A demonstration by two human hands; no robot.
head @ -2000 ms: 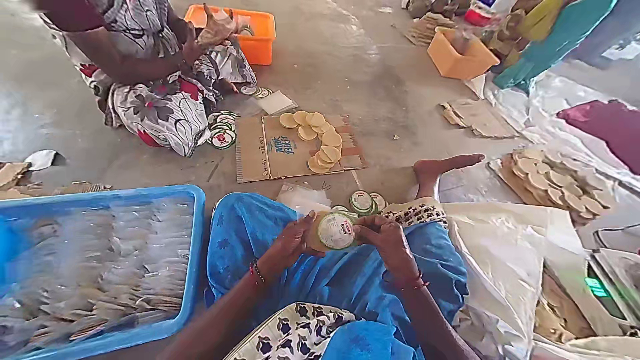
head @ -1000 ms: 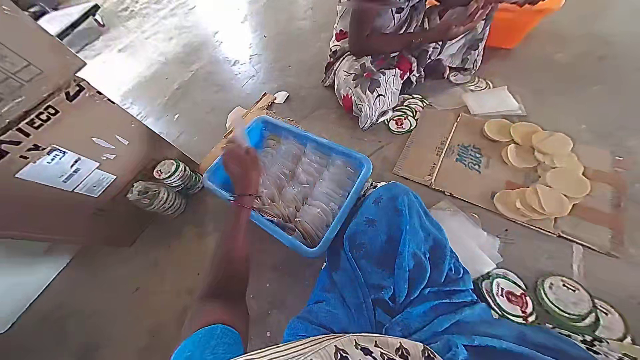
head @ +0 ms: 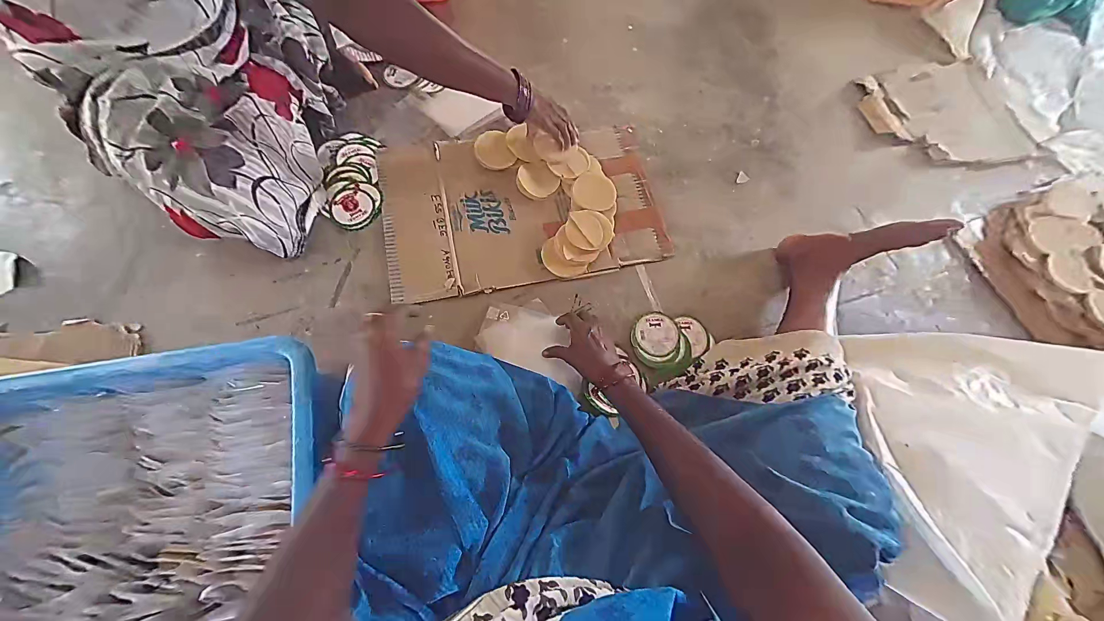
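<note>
My left hand [head: 388, 371], blurred, is raised beside the blue plastic crate [head: 304, 414], with nothing visible in it. My right hand [head: 588, 347] hovers with spread fingers over the right edge of the clear plastic bags [head: 528, 338] on the floor. Round printed labels with green rims [head: 657, 336] lie just right of it, some partly under the wrist. Beyond my hands, pale yellow discs [head: 593, 191] rest on a flattened cardboard sheet [head: 423, 233]. The other person's hand [head: 552, 125] touches the discs at the back.
Packed clear packets [head: 207, 483] fill the blue crate at left. More round labels [head: 355, 205] lie by the other person's patterned cloth [head: 198, 147]. At right are a pale sheet [head: 975, 431], torn cardboard [head: 966, 112] and a further pile of discs [head: 1065, 241].
The disc and label that my hands held two seconds ago are no longer in them. My left hand has come back from the blue crate. The other person's hand now reaches onto the discs.
</note>
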